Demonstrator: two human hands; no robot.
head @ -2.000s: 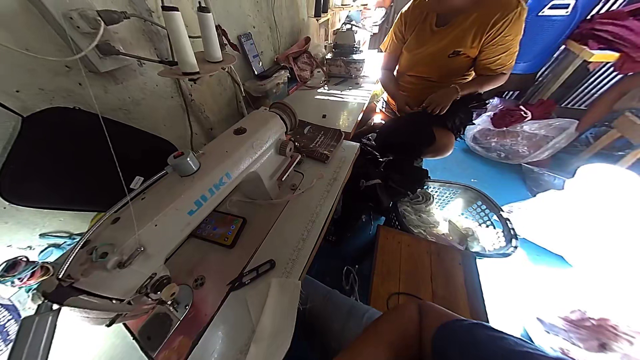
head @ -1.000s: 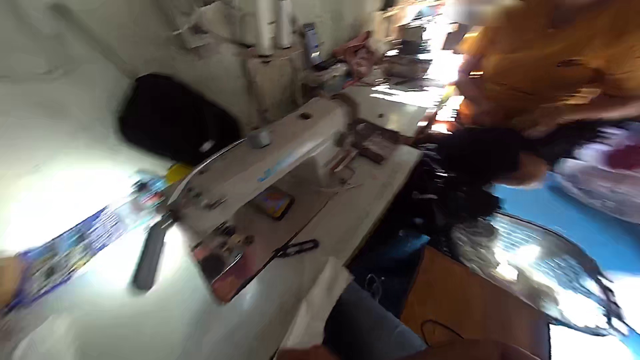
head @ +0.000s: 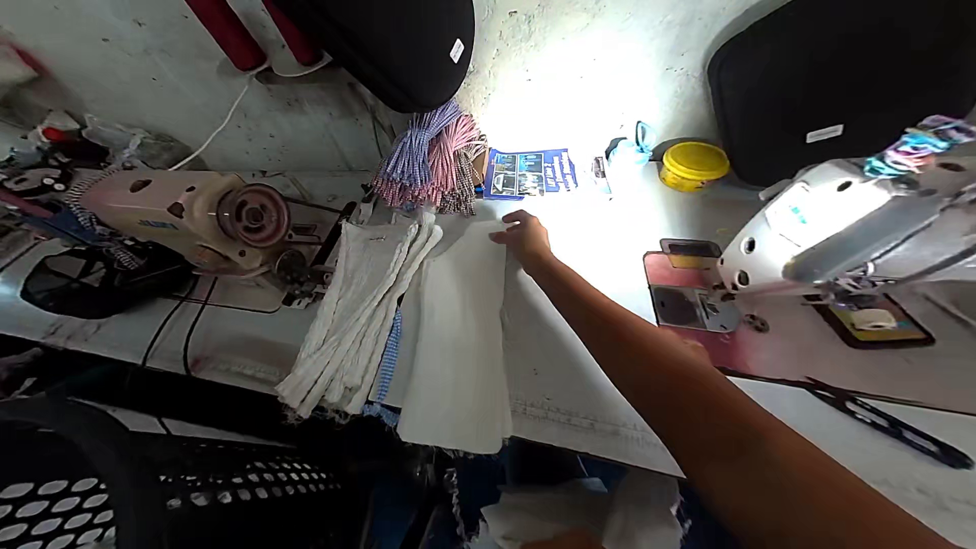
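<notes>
My left hand [head: 526, 240] reaches in from the lower right, its fingers curled and apart at the upper right corner of a white cloth piece [head: 461, 335]. Nothing shows held in it; whether the fingertips touch the cloth is unclear. Left of that piece lies a stack of gathered white cloth pieces [head: 358, 305], with a blue checked strip [head: 390, 354] between them. Behind the stack stand bundles of checked cords [head: 435, 156]. A small part of what seems to be my right hand [head: 692, 351] shows past my left forearm by the sewing machine bed; the rest is hidden.
A white sewing machine [head: 831, 221] stands at the right, with a phone [head: 873, 320] and black thread snips [head: 888, 427] near it. Another sewing machine [head: 183, 217] is at the left. A yellow tub [head: 694, 164] and blue printed packet [head: 530, 174] sit by the wall. A black basket [head: 152, 473] is below left.
The view has swung far left, bringing the cloth stack and second machine in. My left forearm now stretches across the table; a second ago only a bit of a hand showed at the left edge.
</notes>
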